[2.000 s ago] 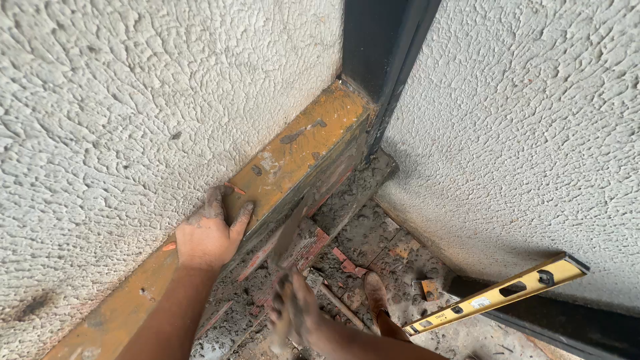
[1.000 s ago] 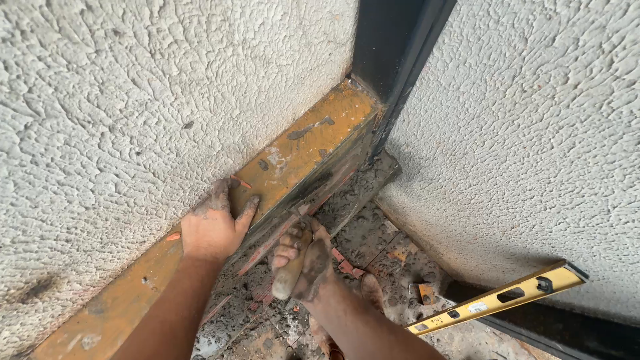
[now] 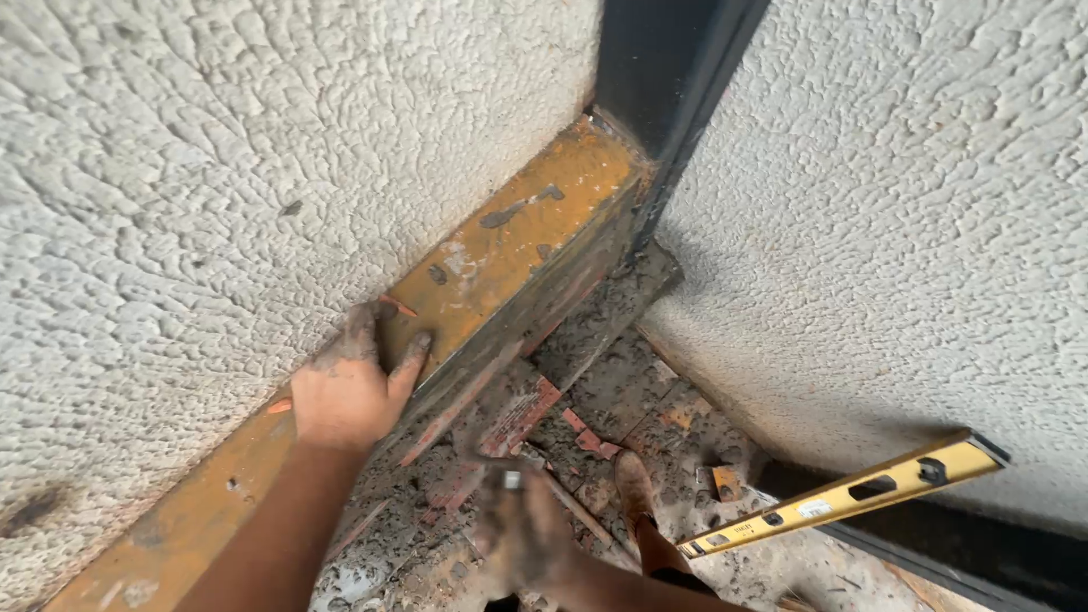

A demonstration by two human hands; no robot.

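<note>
My left hand (image 3: 353, 378) rests spread on the top of a mortar-spotted yellow-orange ledge (image 3: 510, 229), with small orange chips beside its fingers. Below the ledge, my right hand (image 3: 523, 518) is blurred and muddy, its fingers curled round a handled tool whose blade cannot be made out. Wet grey mortar coats the ledge's front face (image 3: 544, 314). Under it, near my right hand, lies a piece of grooved red hollow brick (image 3: 520, 416). A yellow spirit level (image 3: 841, 501) leans at the lower right, away from both hands.
Textured white walls (image 3: 892, 212) rise on both sides, meeting a dark metal post (image 3: 654, 76). Mortar rubble, broken red brick bits (image 3: 591, 435) and a thin stick (image 3: 582, 510) litter the ground by a foot (image 3: 633, 484). A dark beam (image 3: 960, 544) runs behind the level.
My right hand, closer to the ledge's front face a second ago, has moved down and away from it. My left hand stays on the ledge.
</note>
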